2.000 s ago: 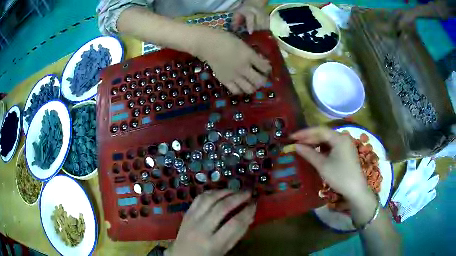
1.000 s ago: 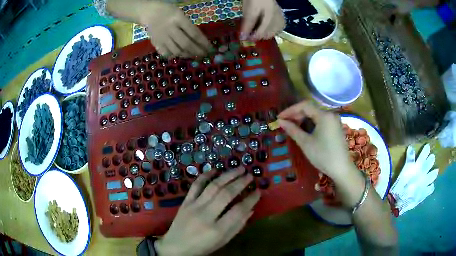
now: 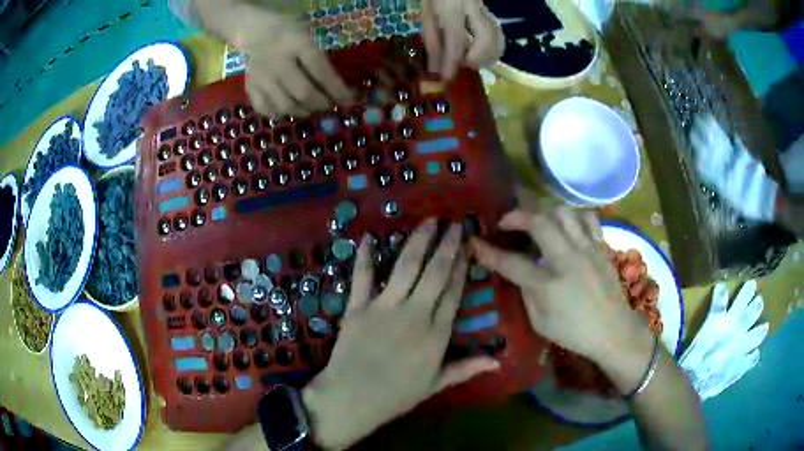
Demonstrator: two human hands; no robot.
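Note:
The dark-red keycap tray (image 3: pixel 264 216) lies in front of me with two keyboard-shaped fields of holes. Loose round keycaps (image 3: pixel 308 302), shiny or grey-green, lie scattered over the near field. My left hand (image 3: pixel 397 326) lies palm down with fingers spread over the near field's right half and hides the keycaps under it. My right hand (image 3: pixel 573 291) is at the tray's right edge, its fingertips close to my left fingertips; whether it holds a keycap cannot be told. Teal modifier keycaps (image 3: pixel 479 321) sit in side slots. A long dark-blue spacebar keycap (image 3: pixel 286 197) lies in the far field.
A coworker's two hands (image 3: pixel 286 70) work at the tray's far edge. Plates of modifier keycaps (image 3: pixel 62 238) stand at left. At right are a white bowl (image 3: pixel 589 150), orange keycaps (image 3: pixel 636 282), a glove (image 3: pixel 727 339), and a brown box (image 3: pixel 643 106) with a blurred white-gloved hand over it.
My left hand has moved up and spread flat over the loose keycaps. The yellow keycap my right fingers held no longer shows there. A blurred white shape has come over the brown box.

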